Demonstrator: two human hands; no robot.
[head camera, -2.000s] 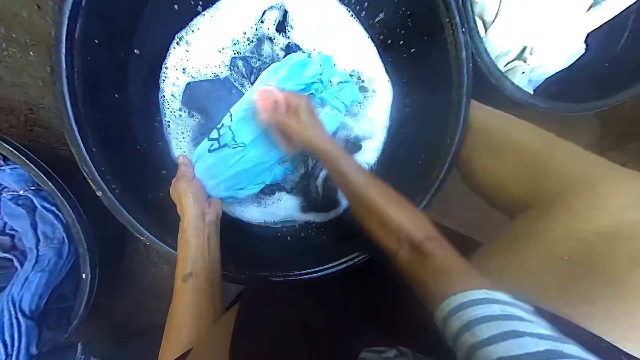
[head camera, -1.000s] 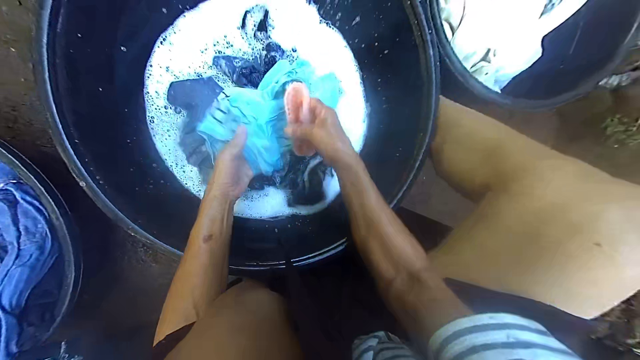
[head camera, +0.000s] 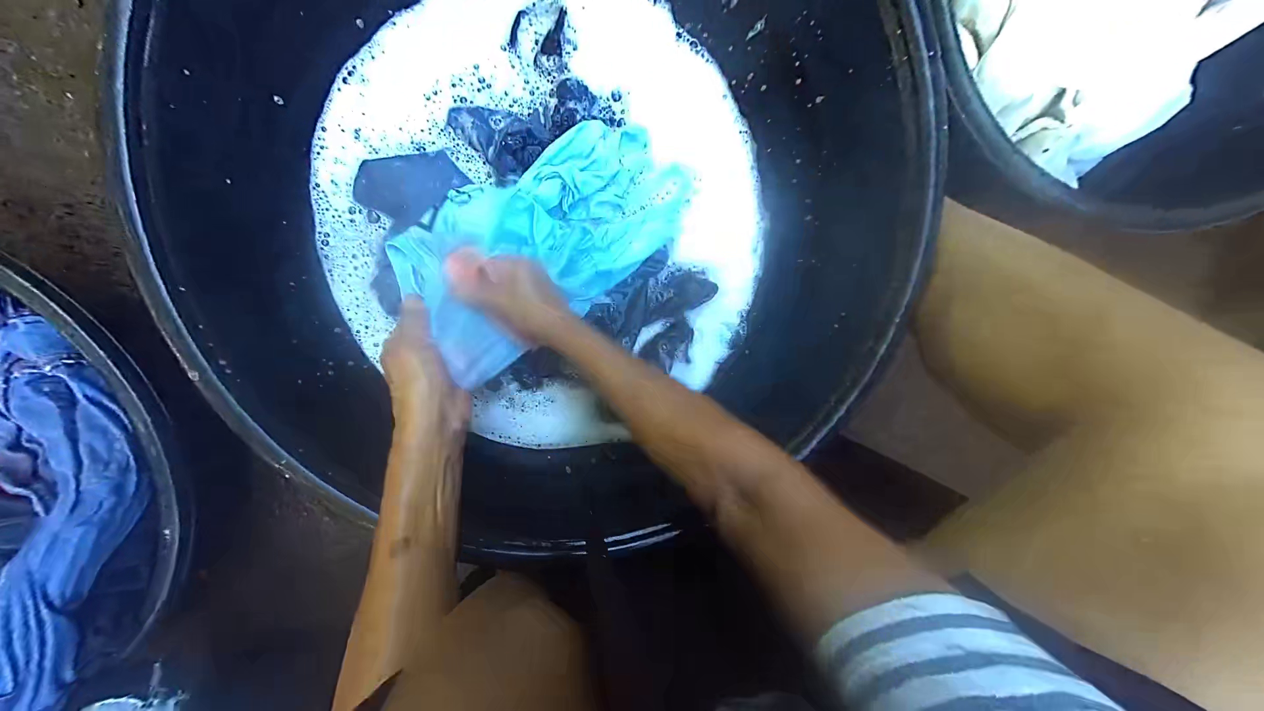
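A wet light-blue cloth garment (head camera: 592, 207) lies bunched on sudsy water in a large black basin (head camera: 829, 217). My left hand (head camera: 425, 365) grips its lower left edge. My right hand (head camera: 509, 291), blurred, is over the cloth just right of my left hand, closed around a small pinkish object (head camera: 462, 267) that looks like a brush or bar of soap; its kind cannot be told. Dark wet clothes (head camera: 513, 133) float behind the blue garment and show below it (head camera: 662, 306). White foam (head camera: 691, 128) surrounds them.
A second basin with blue denim-like clothes (head camera: 79, 444) stands at the lower left. Another dark basin (head camera: 1175, 183) at the upper right holds white cloth (head camera: 1076, 69). My bare leg (head camera: 1086, 425) is bent along the right side of the big basin.
Compared with one second ago, the blue garment is spread more toward the lower left, and both hands are farther left on it. The pinkish object stays in my right hand.
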